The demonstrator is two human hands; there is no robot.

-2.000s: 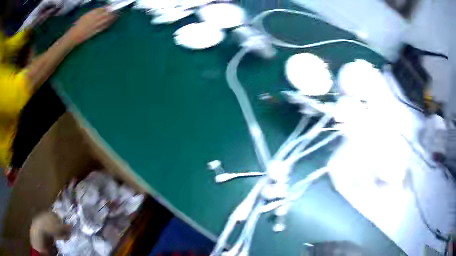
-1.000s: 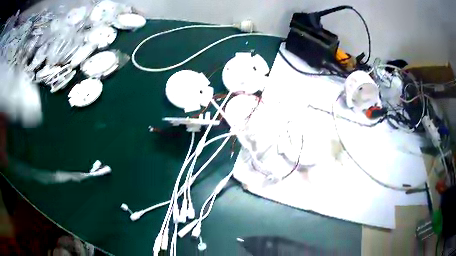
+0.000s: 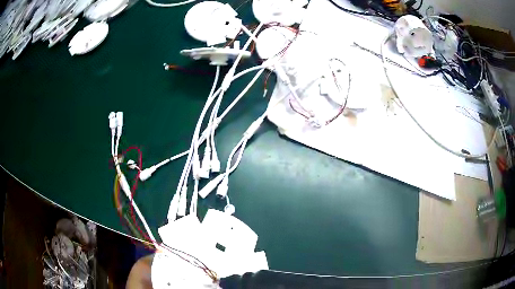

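A white round base point(image 3: 209, 259) with a small square cutout and tabs is at the bottom centre, overexposed and cut off by the lower edge. My left hand point(image 3: 139, 275) shows only as a bit of skin at the base's left side, gripping it. The base's white pigtail cable point(image 3: 135, 209) runs up and left over the green bench, ending in two white connectors point(image 3: 116, 121). Thin red and yellow lead wires point(image 3: 119, 200) loop beside it, and some cross the base. A dark shape point(image 3: 254, 279) touches the base's lower right; what it is cannot be told. My right hand is not visible.
Several white bases point(image 3: 210, 21) lie at the back, their cables point(image 3: 197, 141) trailing forward. More discs point(image 3: 88, 38) are piled back left. White paper point(image 3: 372, 141), a cardboard mat point(image 3: 446, 226) and a green-ended spool point(image 3: 490, 208) are at right. A container of white parts point(image 3: 70, 248) is below left.
The view has tilted down, so the bench things sit higher. The blurred white base and cable at left are now at the bottom centre, with the base sharp and held.
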